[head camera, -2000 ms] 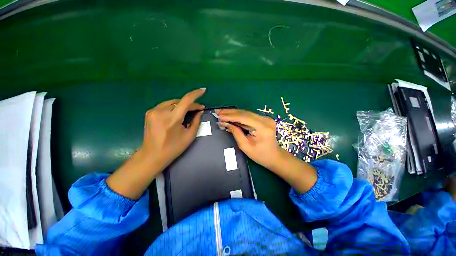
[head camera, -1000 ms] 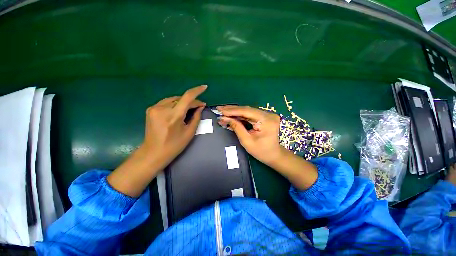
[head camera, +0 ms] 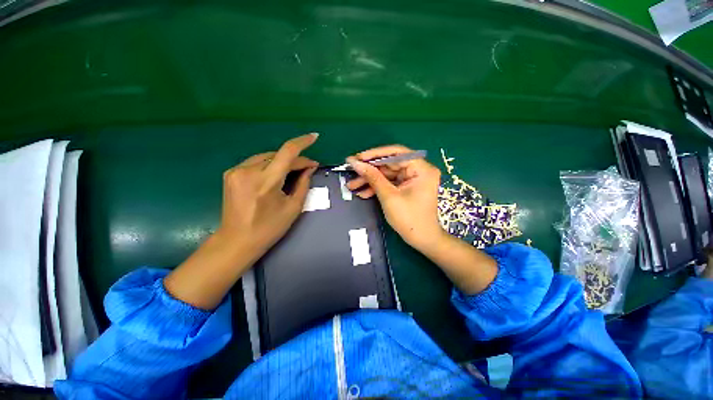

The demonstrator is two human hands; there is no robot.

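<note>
A black tablet back cover [head camera: 317,266] with white pads [head camera: 360,247] lies in front of me, its near end hidden by my smock. My left hand [head camera: 266,191] rests over its upper left corner, thumb and a finger at the top edge; whether it pinches a part there I cannot tell. My right hand [head camera: 399,187] holds grey tweezers [head camera: 395,158] between thumb and fingers, tip pointing left at the cover's top edge. A loose pile of small cream and black flex parts [head camera: 477,219] lies right of my right hand.
White interleaf sheets with dark layers [head camera: 23,258] stand at the left. A clear plastic bag with small parts [head camera: 598,242] lies right of the pile. Beyond it are stacked black covers [head camera: 661,199]. Another person's blue sleeve [head camera: 676,328] shows at the lower right.
My right hand has turned so the tweezers now lie nearly level and show plainly above the fingers. My left hand has hardly moved. The other person's sleeve at the right has come further into view.
</note>
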